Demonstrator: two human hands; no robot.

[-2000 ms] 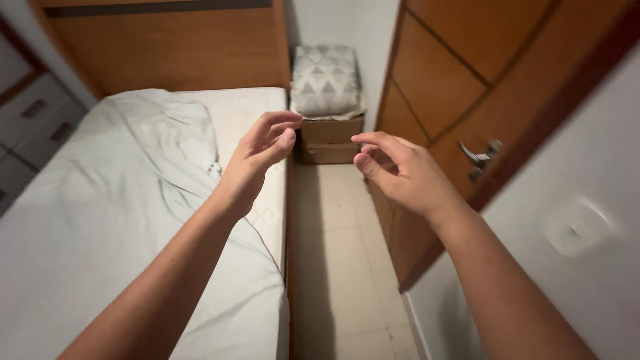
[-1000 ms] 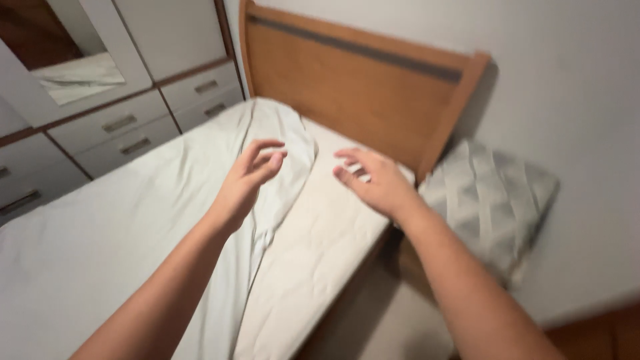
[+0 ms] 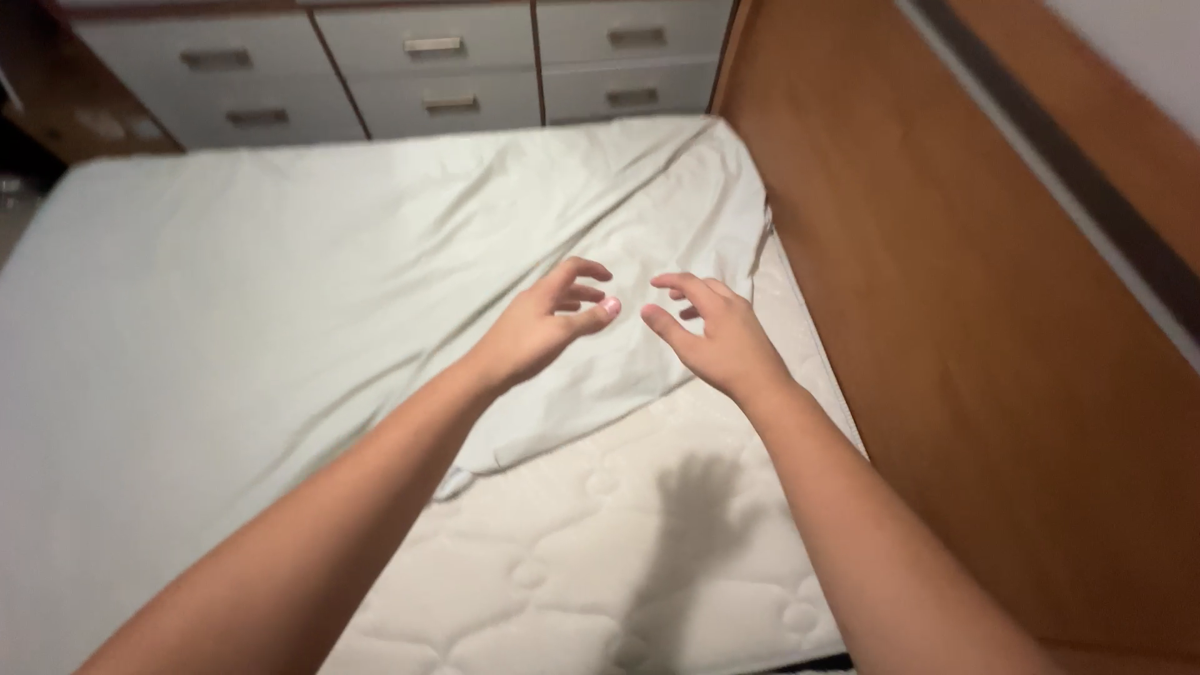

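Note:
Both my left hand [image 3: 548, 323] and my right hand [image 3: 717, 333] are held out over the bed, fingers apart and curled, with nothing in them. A pale fitted sheet [image 3: 281, 272] covers the far and left parts of the mattress. Its loose, wrinkled edge lies folded across the top beneath my hands. The quilted white mattress [image 3: 525, 572] shows bare at the near right corner, where a shadow of a hand and arm falls. Neither hand appears to touch the sheet.
A wooden headboard [image 3: 900, 309] with a dark stripe rises along the right side of the bed. White drawers [image 3: 450, 75] with metal handles stand against the bed's far side. A bit of pale wall [image 3: 1139, 47] shows at the top right.
The view has turned left and come closer over the bed; the door, cushion and boxes seen before are out of view. Both hands stay raised and empty.

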